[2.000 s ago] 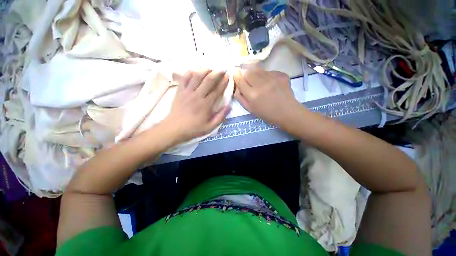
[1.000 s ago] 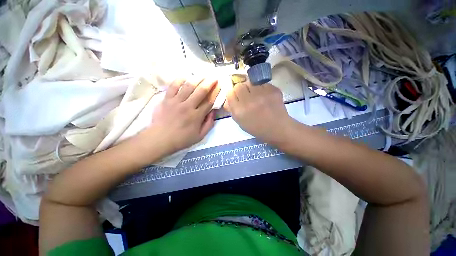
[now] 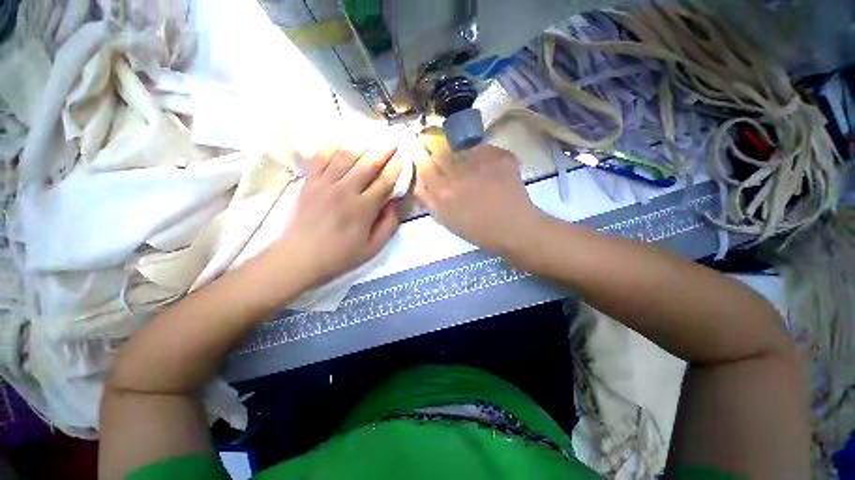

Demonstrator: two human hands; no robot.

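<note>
My left hand (image 3: 342, 211) lies on the cream garment piece (image 3: 267, 216) in front of the needle, fingers stretched forward and pressing the cloth. My right hand (image 3: 473, 192) is closed at the cloth's edge, its fingertips beside the left fingertips under the bright lamp. The presser foot and needle area (image 3: 403, 114) is just beyond the fingertips, partly washed out by glare. A black knob with a grey end (image 3: 460, 122) stands above my right hand. A cream strip (image 3: 539, 120) runs from the right toward my right hand; its end is hidden.
Cream cloth (image 3: 94, 187) is heaped at left. Lilac-grey strips (image 3: 647, 103) and a cream strip bundle (image 3: 787, 159) lie at right, with thread snips (image 3: 630, 169) before them. The ruler-marked table edge (image 3: 450, 293) crosses in front of me. More cream cloth (image 3: 623, 375) lies below at right.
The camera view has shifted, showing more of the machine head than two seconds ago. Both hands stay close together at the cloth near the needle, with the right fingers more curled.
</note>
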